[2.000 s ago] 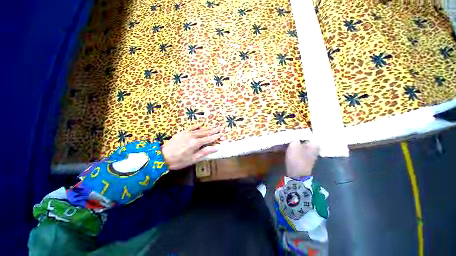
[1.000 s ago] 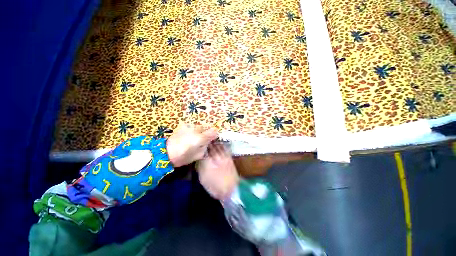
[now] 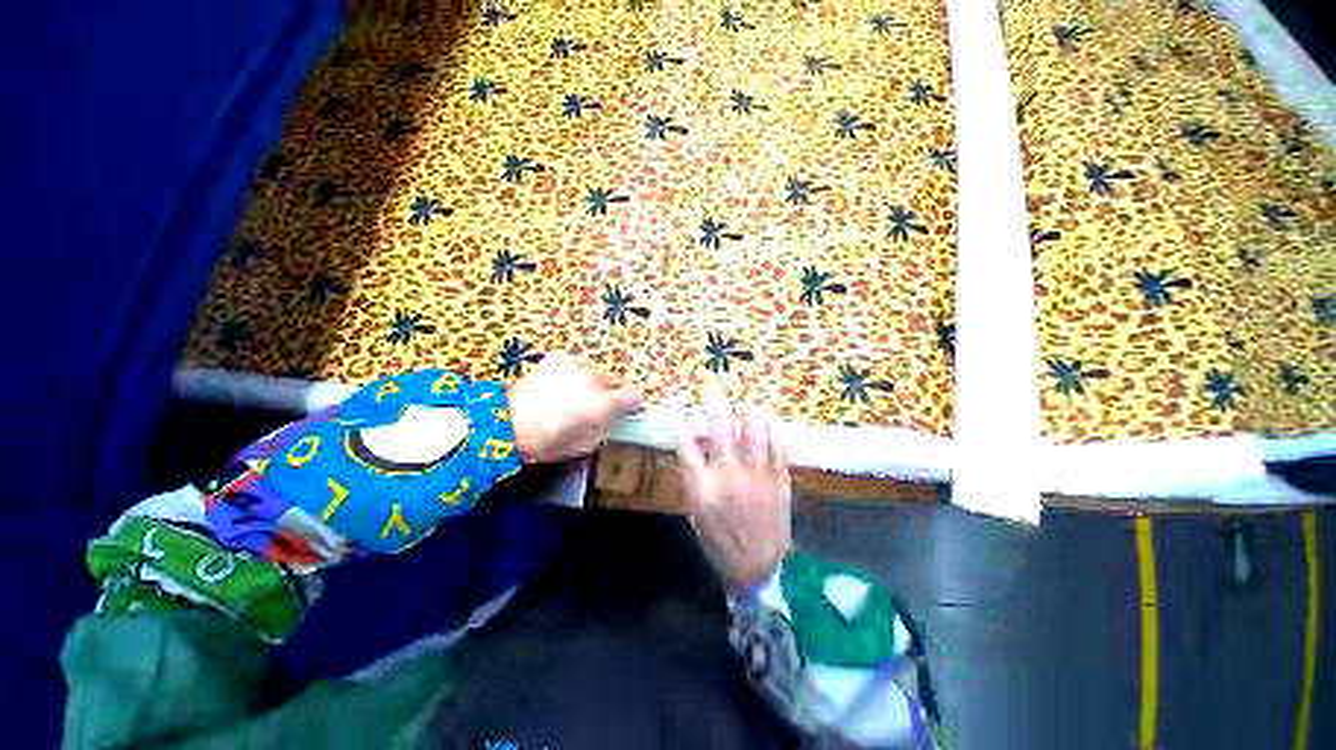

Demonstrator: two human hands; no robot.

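Observation:
The yellow-orange leopard-spot fabric (image 3: pixel 703 191) with small dark palm motifs lies spread before me. Its white edge (image 3: pixel 865 447) runs along the near side of the table. My left hand (image 3: pixel 564 410) is on this edge, fingers bent and fingertips closed on it. My right hand (image 3: pixel 737 491) is just to the right, slightly blurred, its fingers extended and apart on the white edge. A long white strip (image 3: pixel 996 249) lies across the print to the right, its near end hanging past the edge.
The deep-blue press housing (image 3: pixel 147 191) fills the left side and shades the fabric there. The wooden table edge (image 3: pixel 637 478) shows under the fabric. Grey floor (image 3: pixel 1026 645) with yellow lines (image 3: pixel 1147 630) lies at the lower right.
My right hand moved left from beside the strip to my left hand, then a little right along the edge. My left hand went from flat to bent fingers. The view has shifted slightly.

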